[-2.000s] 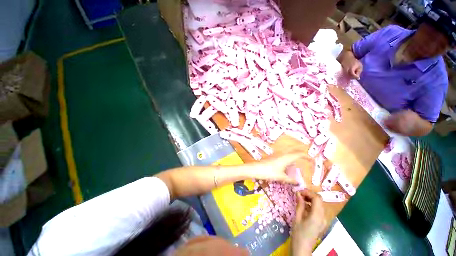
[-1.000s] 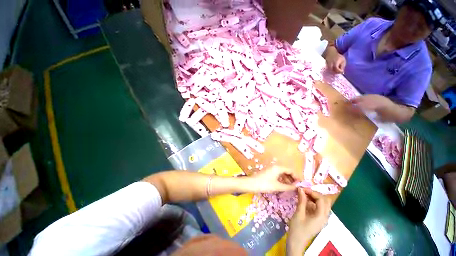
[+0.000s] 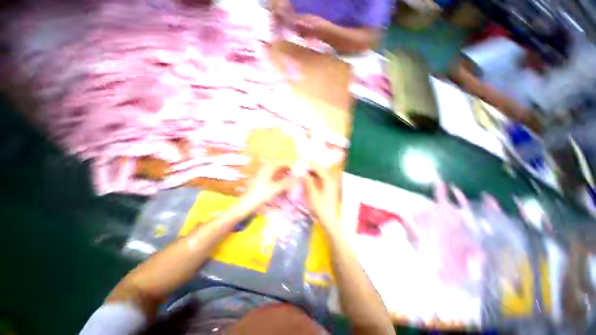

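Observation:
The view is strongly blurred. My left hand (image 3: 269,185) and my right hand (image 3: 321,191) are close together at the near edge of the brown board, fingers bent toward each other. A bright pale patch lies between the fingertips; blur hides whether it is a held piece. Small pink parts (image 3: 287,219) lie scattered below and between my hands on the grey and yellow sheet (image 3: 238,254). A large heap of pale pink housings (image 3: 170,85) fills the upper left. A few housings (image 3: 332,147) lie on the board just beyond my right hand.
The brown board (image 3: 320,75) lies beyond my hands. Right are a white sheet with red print (image 3: 372,262) and a clear bag with pink bits (image 3: 451,239). Beyond the green surface (image 3: 382,147) are a ribbed stack (image 3: 412,88), blue parts (image 3: 526,147) and two other workers.
The head view has swung right, bringing the bag, the blue parts and another worker into view. My hands remain close together; blur hides any change in their hold.

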